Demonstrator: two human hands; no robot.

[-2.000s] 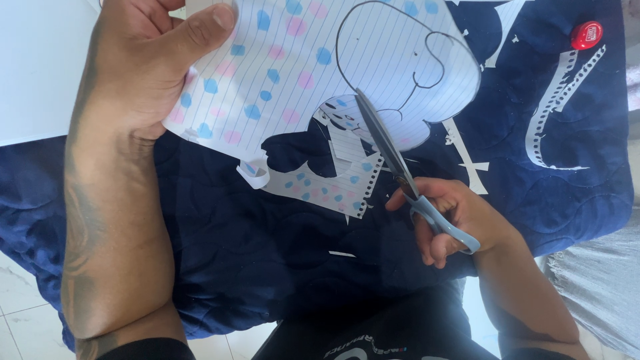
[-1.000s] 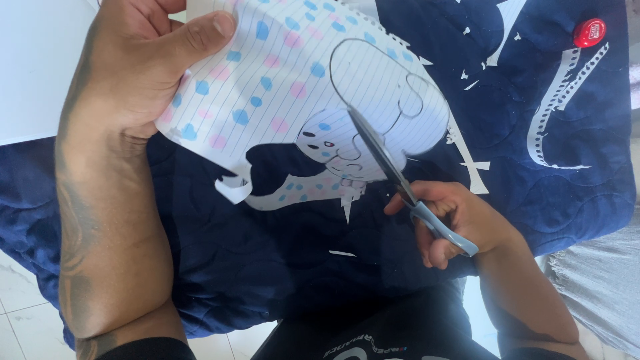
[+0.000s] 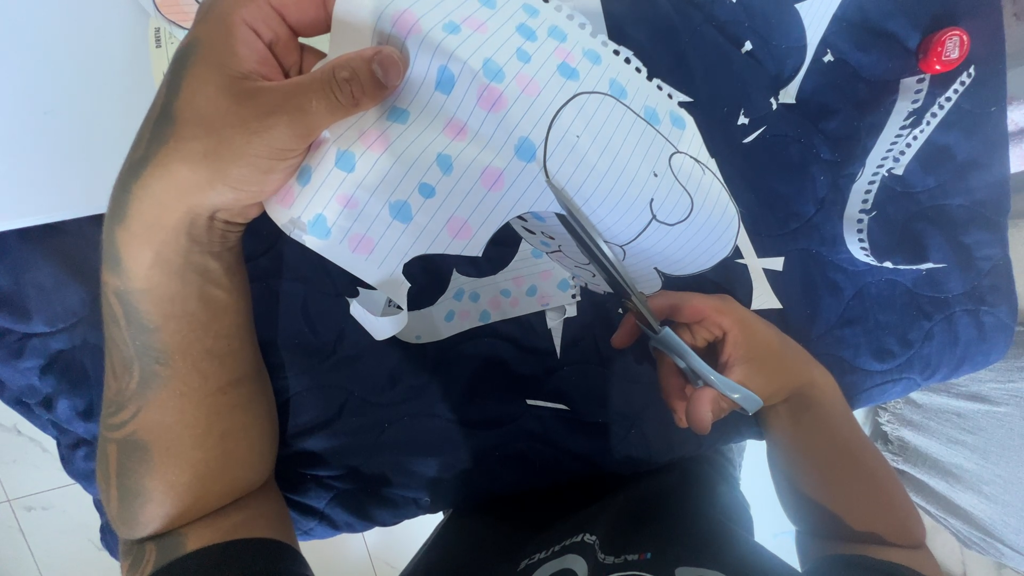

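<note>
My left hand (image 3: pixel 296 96) pinches a lined paper sheet (image 3: pixel 448 144) by its upper left part, thumb on top. The sheet has pink and blue spots and a dark-outlined cartoon drawing (image 3: pixel 632 176) on its right side. Its lower edge is cut in curves, with a curled strip hanging at the lower left. My right hand (image 3: pixel 720 360) holds scissors (image 3: pixel 612 272) by blue-grey handles, with the fingers in the loops. The blades look nearly together, their tips at the left side of the drawn outline. Part of the drawing lies behind the blades.
A dark blue quilted cloth (image 3: pixel 480 456) lies beneath. On it are a spotted paper offcut (image 3: pixel 496 300), perforated paper strips (image 3: pixel 872 184), small scraps and a round red object (image 3: pixel 943 50) at the upper right. A white surface (image 3: pixel 64 104) stands at the upper left. Grey fabric shows at the right.
The sheet has shifted and tilted in my left hand, and its curled lower strip hangs differently. The scissors stay in my right hand at nearly the same place.
</note>
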